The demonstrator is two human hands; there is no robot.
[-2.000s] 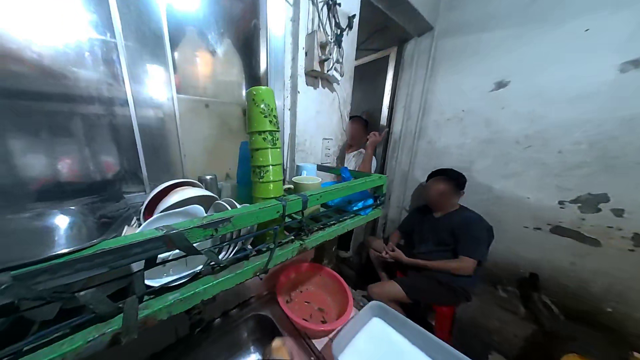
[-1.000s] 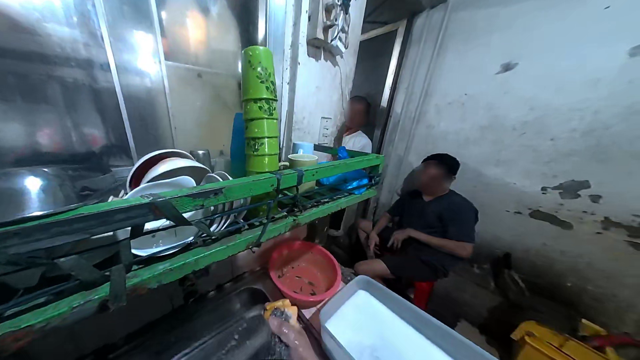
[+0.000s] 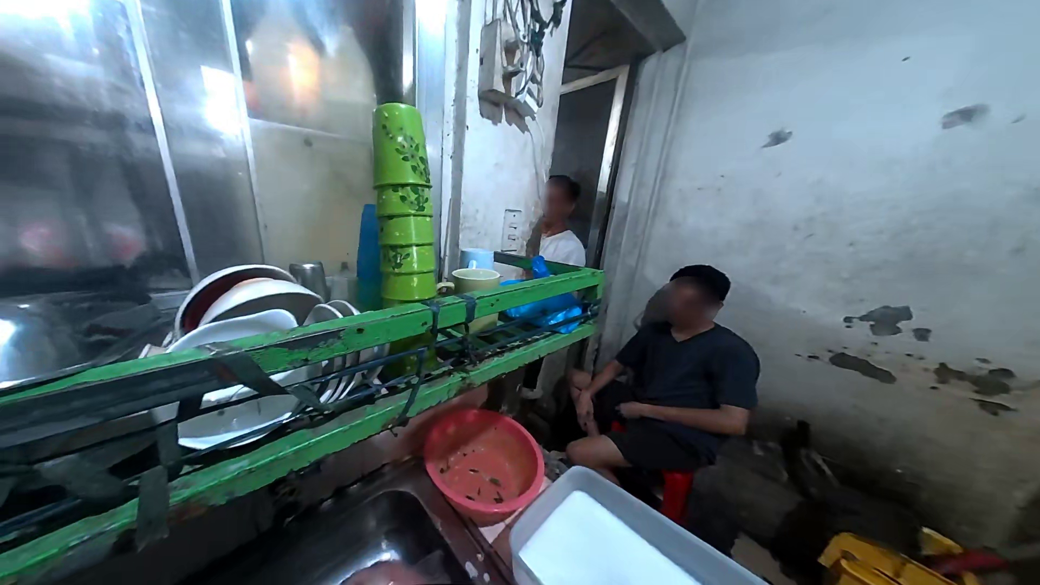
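Only a blurred part of one of my hands (image 3: 386, 574) shows at the bottom edge, over the dark metal sink (image 3: 366, 520); which hand it is and what it holds cannot be told. My other hand is out of view. Beyond the sink's far right corner sits a red plastic basin (image 3: 485, 463) with small dark scraps on its bottom. A grey plastic tub (image 3: 601, 520) with a white surface inside stands to the right of the sink, close to the basin.
A green rack (image 3: 325, 345) crosses above the sink, holding white bowls (image 3: 244, 325), stacked green cups (image 3: 404, 203), a mug (image 3: 476, 280) and a blue plastic bag (image 3: 544, 305). One person (image 3: 691, 366) sits beyond the tub; another (image 3: 562, 227) is by the doorway. Yellow crates (image 3: 886, 561) lie lower right.
A hand with a yellow sponge-like thing showed by the basin one second ago; now just a blurred bit of a hand is seen lower, over the sink. The person by the doorway has lowered a raised hand.
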